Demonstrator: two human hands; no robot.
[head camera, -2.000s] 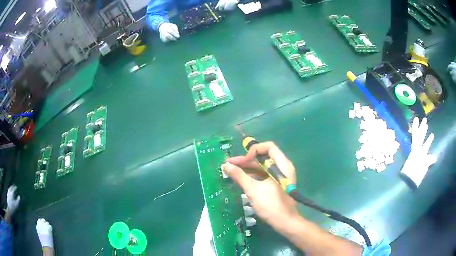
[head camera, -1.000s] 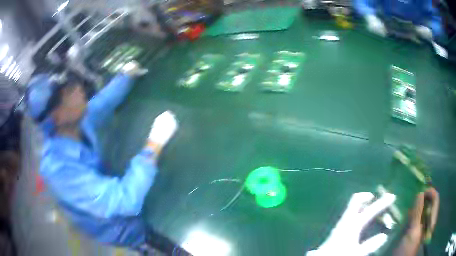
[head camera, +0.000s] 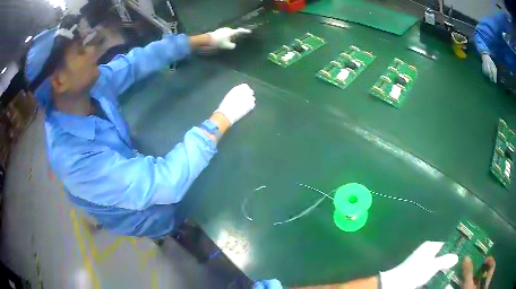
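Note:
A green circuit board (head camera: 468, 244) is tilted at the lower right, its connector side showing. My left hand (head camera: 417, 265), in a white glove, holds the board at its left side. My right hand (head camera: 478, 276) is bare and cut off by the bottom edge; its fingers are at the board's lower right. Whether it grips the board or a tool cannot be told. A bright green solder spool (head camera: 352, 206) lies left of the board, with thin solder wire trailing to both sides.
A worker in a blue smock (head camera: 141, 169) stands at the left, both gloved hands over the bench (head camera: 271, 152). Several populated boards (head camera: 346, 66) lie across the far side, another (head camera: 502, 152) at the right edge. Another worker's gloved hand (head camera: 489, 68) is at the upper right.
The view has swung left, bringing the worker in blue into view. The board has left its flat position before me and is now tilted, connector side showing, with my gloved hand on it.

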